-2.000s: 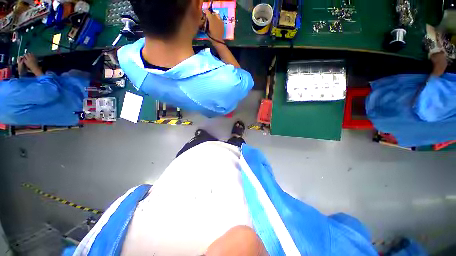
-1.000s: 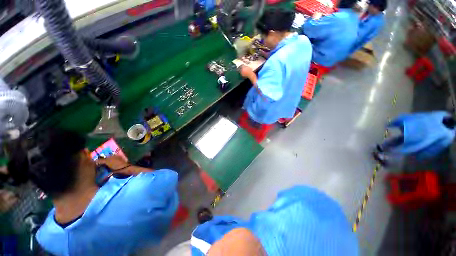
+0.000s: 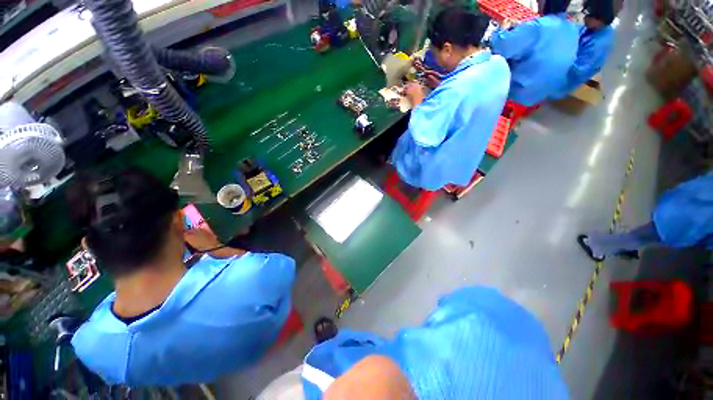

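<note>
Neither my left hand nor my right hand can be made out. A blurred skin-coloured shape (image 3: 371, 381) is cut off by the bottom edge, and no fingers show on it. My blue smock (image 3: 481, 351) fills the bottom middle. In front of me stands a green side table (image 3: 375, 262) with a silvery-white rectangular tray (image 3: 348, 208) on it. A seated person in blue (image 3: 188, 320) is close at the lower left, at the green bench (image 3: 234, 144).
On the bench are a yellow-and-black box (image 3: 260, 182), a pale cup (image 3: 233, 198) and small metal parts (image 3: 305, 148). A ribbed hose (image 3: 148, 74) hangs above. Another person (image 3: 457, 117) works further along. A red plastic stool or crate (image 3: 651, 305) stands by floor tape at right. A walking person (image 3: 684, 215) is cut off.
My view has turned from facing the bench to looking along the aisle at the right. In the last second, the walking person has moved to the right edge.
</note>
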